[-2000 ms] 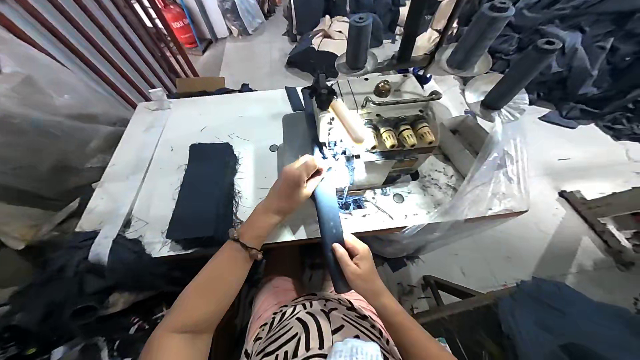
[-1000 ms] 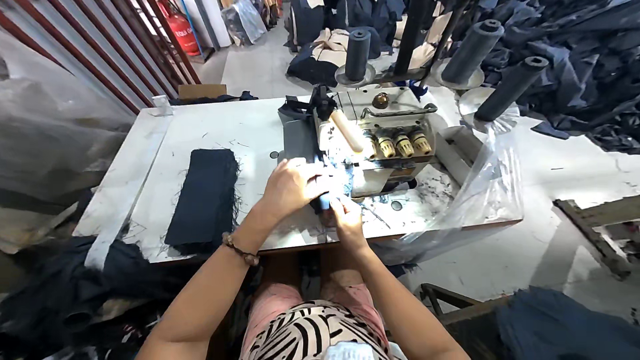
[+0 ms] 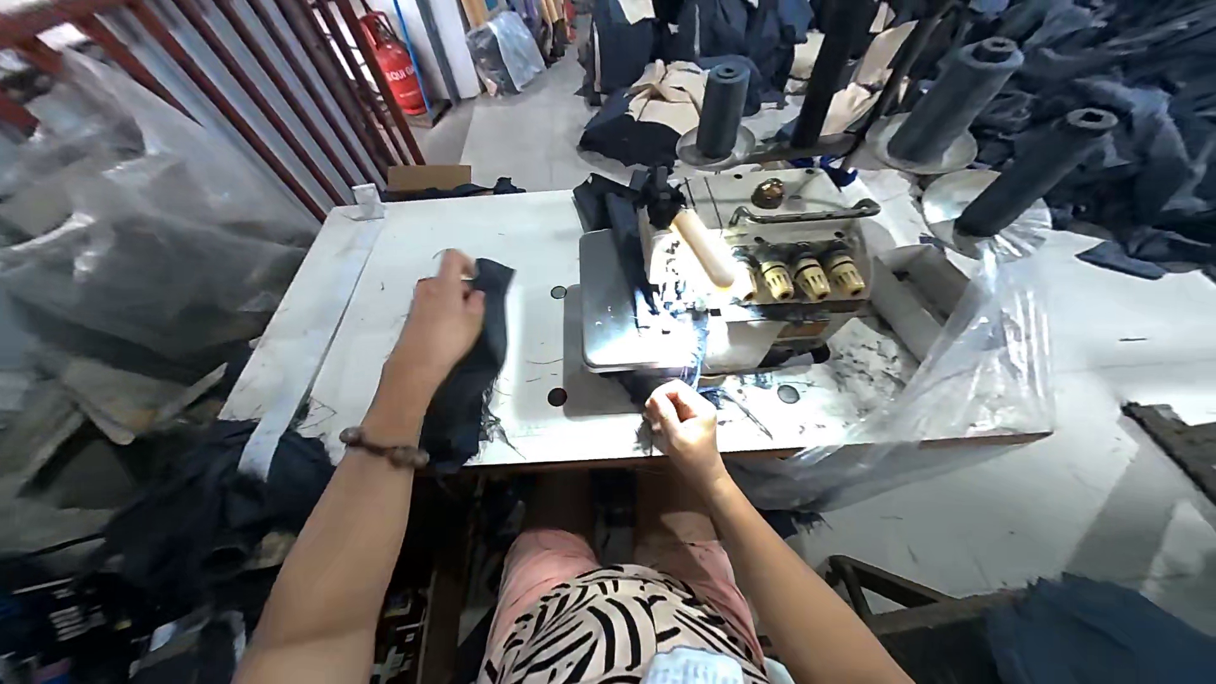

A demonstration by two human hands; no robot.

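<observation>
A serger sewing machine (image 3: 760, 256) with a lit needle area stands on the white table (image 3: 532, 427). Dark fabric (image 3: 624, 237) lies across its metal plate, behind the lit area. My right hand (image 3: 684, 423) is at the front of the plate, fingers pinched by a dark fabric edge and loose threads; what they grip is partly hidden. Over at the left, my left hand (image 3: 446, 309) rests on or just above a stack of dark fabric pieces (image 3: 461, 408) with frayed edges, its fingers partly bent. Whether it grips a piece is not clear.
Thread cones (image 3: 724, 100) stand behind the machine. Clear plastic sheeting (image 3: 988, 351) hangs over the table's right end. Thread snips or tweezers (image 3: 750, 410) lie beside my right hand. Dark cloth (image 3: 228, 513) is heaped at the left, and a metal railing (image 3: 275, 95) rises behind.
My left hand has moved left from the machine to the fabric stack. My right hand remains near the front of the machine. The dark strip no longer hangs toward my lap as it did two seconds ago.
</observation>
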